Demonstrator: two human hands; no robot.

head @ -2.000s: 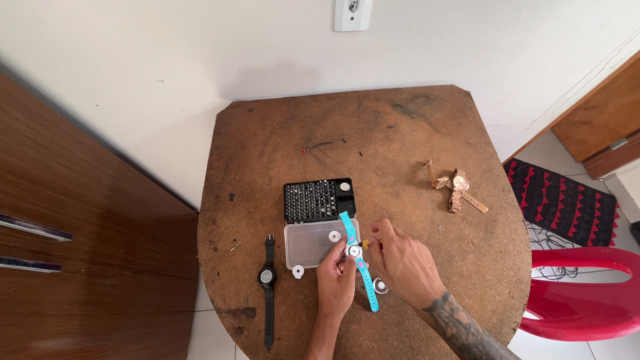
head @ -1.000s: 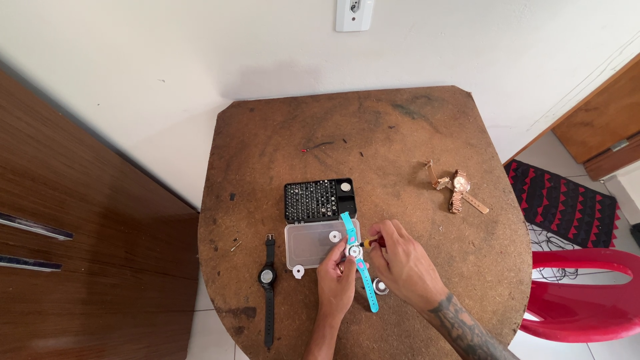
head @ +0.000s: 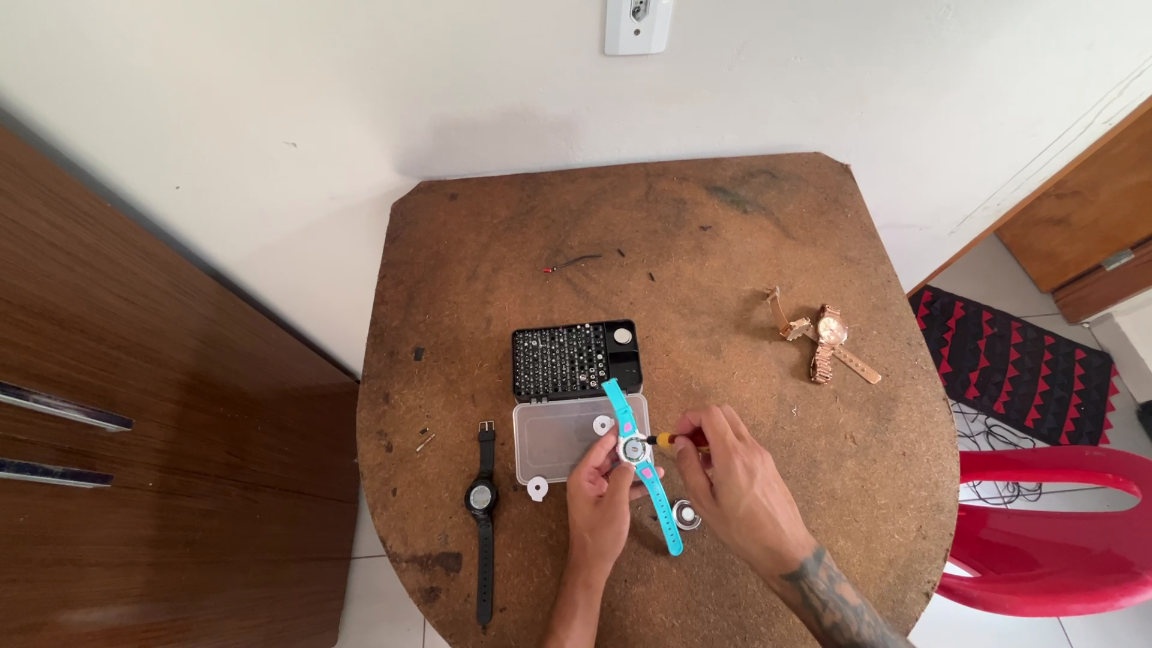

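My left hand grips a wristwatch with a turquoise strap by its white case, whose round back faces up. In my right hand is a small screwdriver with a yellow and red handle, its dark tip at the right edge of the case. Under and behind the watch lies a clear plastic lid, hinged to a black box of tiny parts. One white disc rests on the lid, another beside it. A round metal piece sits right of the strap.
A black wristwatch lies at the left of the wooden table. Rose-gold watches lie at the right. A thin wire with a red end is near the back. A red chair stands at the right edge.
My right hand stays by the watch case, with the screwdriver turned a little in its fingers. The left hand and the watch have hardly moved.
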